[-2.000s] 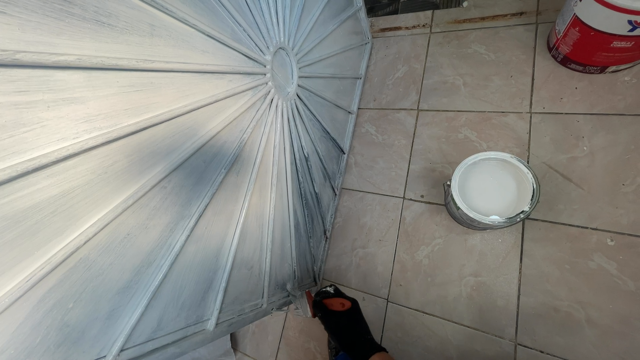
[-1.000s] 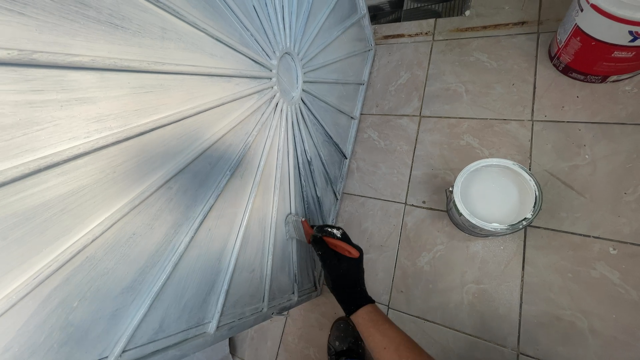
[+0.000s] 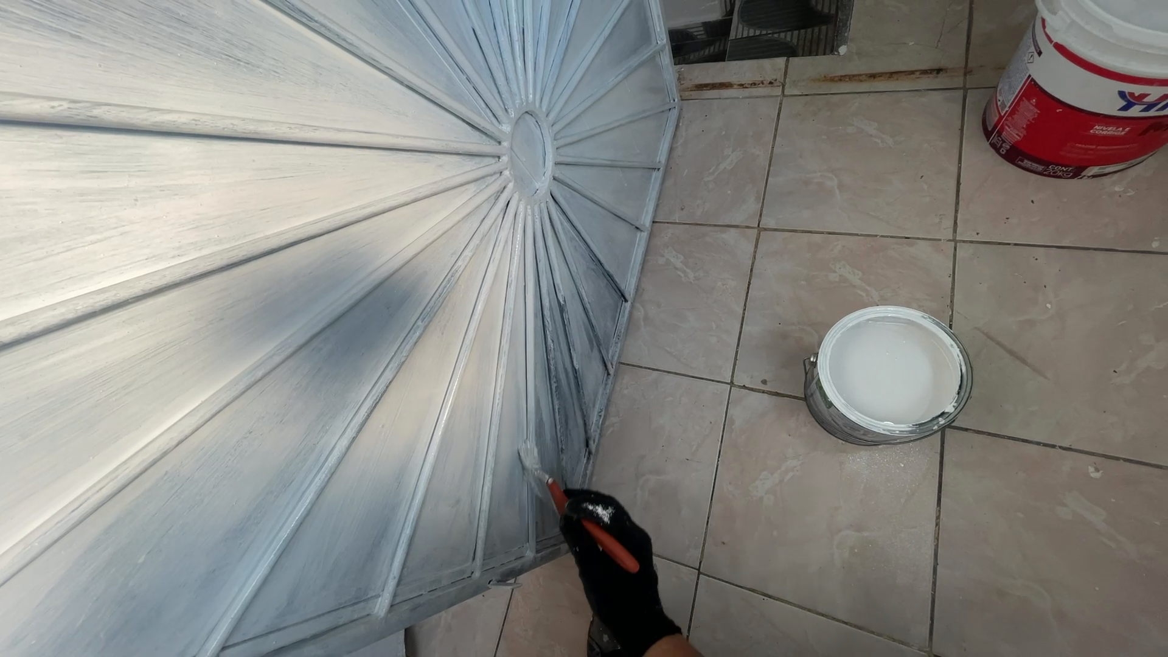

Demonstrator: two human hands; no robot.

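My right hand (image 3: 616, 566), in a black glove with white paint marks, holds a paintbrush (image 3: 593, 525) by its orange-red handle. The whitened bristles touch the lower part of a large panel (image 3: 429, 365) with raised ribs fanning out from an oval hub (image 3: 530, 156). White paint covers the panel unevenly, with greyish patches showing through. To the right of the hand, an open metal can of white paint (image 3: 890, 370) stands on the floor. My left hand is not in view.
A red and white plastic paint bucket (image 3: 1068, 114) stands at the upper right on the tiled floor (image 3: 830, 493). At the top lies a dark recess with a ribbed surface (image 3: 757, 27). Part of a dark shoe (image 3: 602, 639) shows beneath my wrist.
From the panel's bottom corner, my right hand with the brush moved up along the panel by one second ago. Now the brush is somewhat lower again, its bristles still on the panel.
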